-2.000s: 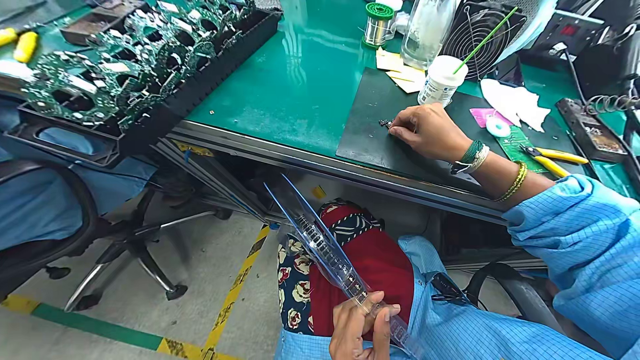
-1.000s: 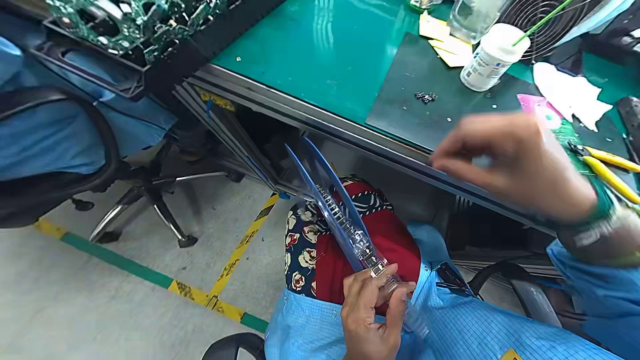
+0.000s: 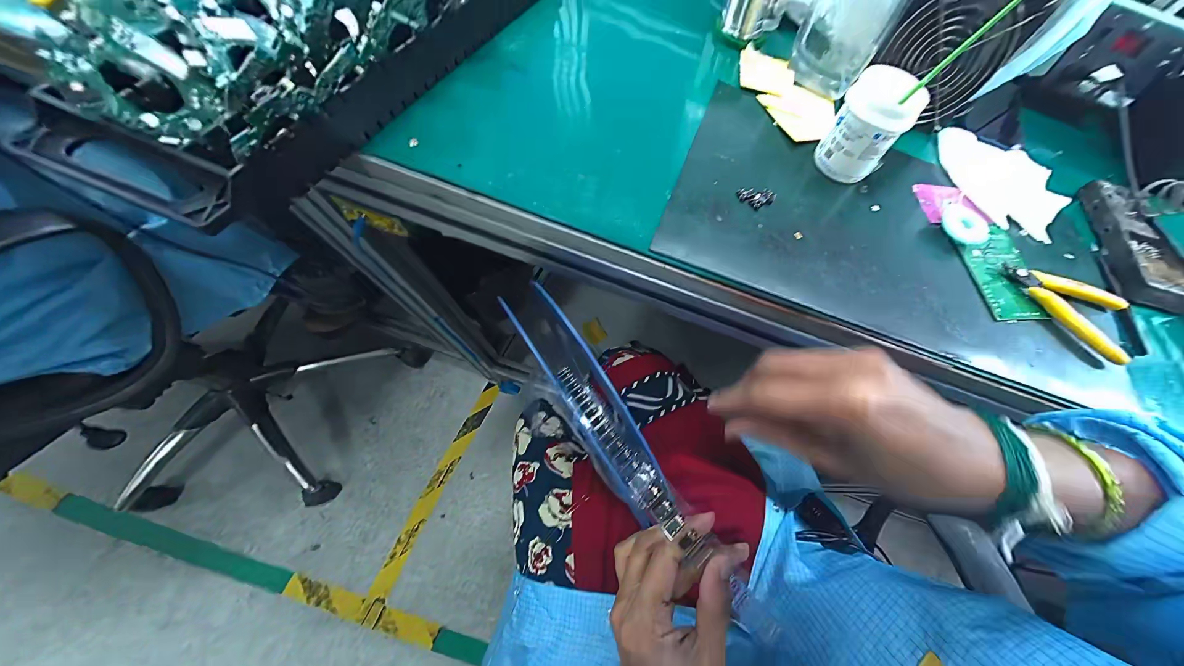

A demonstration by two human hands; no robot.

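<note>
My left hand [image 3: 671, 587] grips the lower end of a clear plastic component tube [image 3: 610, 435] with blue-tinted edges, tilted over my lap. Small dark and metallic electronic parts sit in a row along the tube. My right hand [image 3: 832, 421], blurred, is in the air between the tube and the bench edge; whether it holds anything small cannot be told. A small heap of dark components [image 3: 756, 198] lies on the black mat [image 3: 731, 240] on the bench.
On the bench stand a white tub [image 3: 860, 129] with a green stick and a clear bottle [image 3: 846, 46]. Yellow-handled pliers [image 3: 1073, 310] lie on a green circuit board [image 3: 999, 273]. A black rack [image 3: 342, 116] of circuit boards is at upper left, above a seated person's blue garment [image 3: 74, 314].
My right hand has moved from the components on the mat to above my lap, near the tube. My left hand keeps hold of the tube. The view has shifted.
</note>
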